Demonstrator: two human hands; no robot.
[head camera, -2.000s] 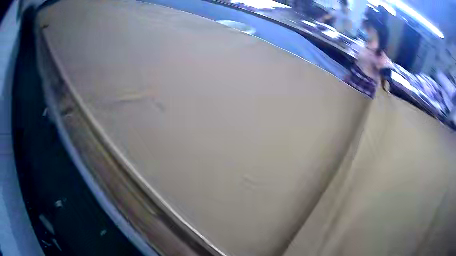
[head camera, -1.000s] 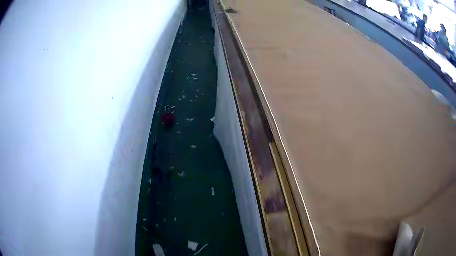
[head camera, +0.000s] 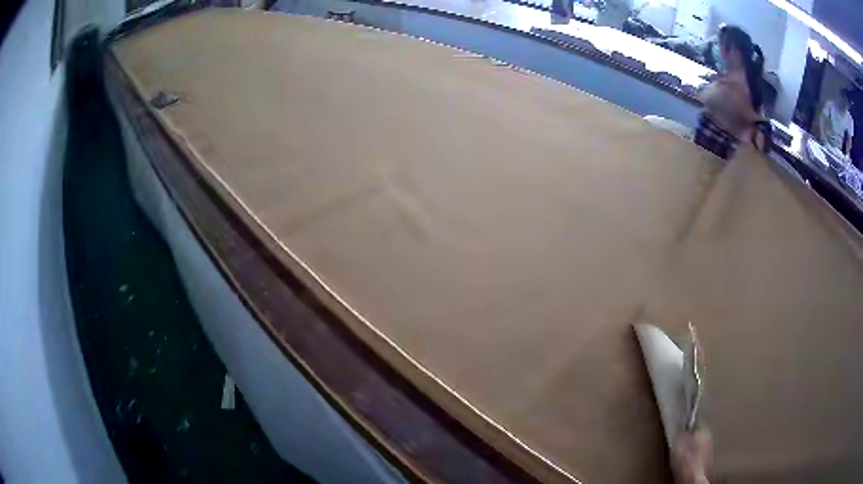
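The tan fabric ply (head camera: 378, 217) covers the long table, with its pale selvedge (head camera: 326, 285) running along the near edge. My right hand (head camera: 694, 458) is at the bottom right, cut off by the frame's edge. It is closed on the folded cloth end (head camera: 666, 367), whose paler flap stands up above the fingers. Loose folds spread from the hand toward the far side. My left hand is out of the picture. A small dark weight (head camera: 164, 98) lies at the far left corner of the cloth.
A person (head camera: 733, 99) stands across the table at the upper right, by the raised cloth. Another person (head camera: 836, 123) is farther back. The worn dark table edge (head camera: 312, 345) borders a narrow green aisle (head camera: 128, 321) with scraps, beside a white wall (head camera: 33, 284).
The view has swung from the aisle back across the table. The pale cloth flap, partly seen a second ago, now shows with my right hand on it. The person opposite is in view again.
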